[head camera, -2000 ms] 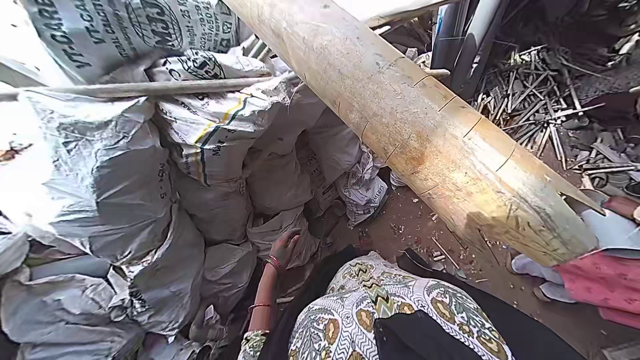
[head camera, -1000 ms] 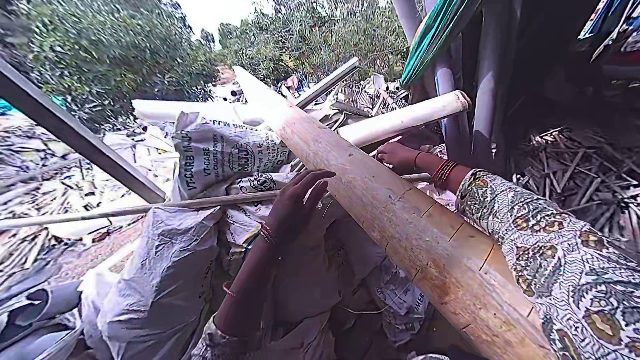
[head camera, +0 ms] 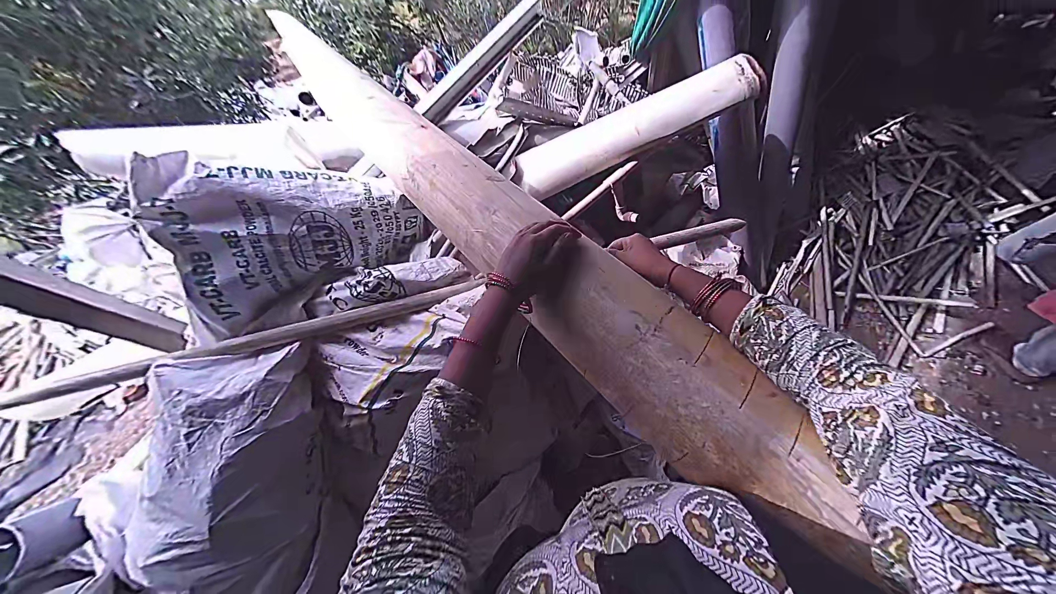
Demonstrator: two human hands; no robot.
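A long, pale cylindrical piece [head camera: 643,346], wide like a pipe and marked with short dark slits on its lower part, slants from the upper left to my lap. My left hand [head camera: 540,257] lies over its upper surface near mid-length, fingers bent across it. On its right edge rests my right hand [head camera: 642,257], whose fingertips are partly hidden by the piece. Under the piece a thin wooden pole [head camera: 322,326] runs crosswise; its other end shows just right of my right hand. Whether either hand truly grips the piece is unclear.
Stuffed white woven sacks [head camera: 231,462] stand at left, with a printed sack [head camera: 272,239] behind them. Another pale pipe [head camera: 635,124] lies beyond my hands. Upright grey pipes [head camera: 788,124] and a heap of thin sticks [head camera: 899,223] are at right; a person's foot [head camera: 1035,351] shows at the right edge.
My left hand, raised with fingers apart a second ago, now lies on the long piece. Earliest, it was low by the sacks. The view has tilted up and shifted.
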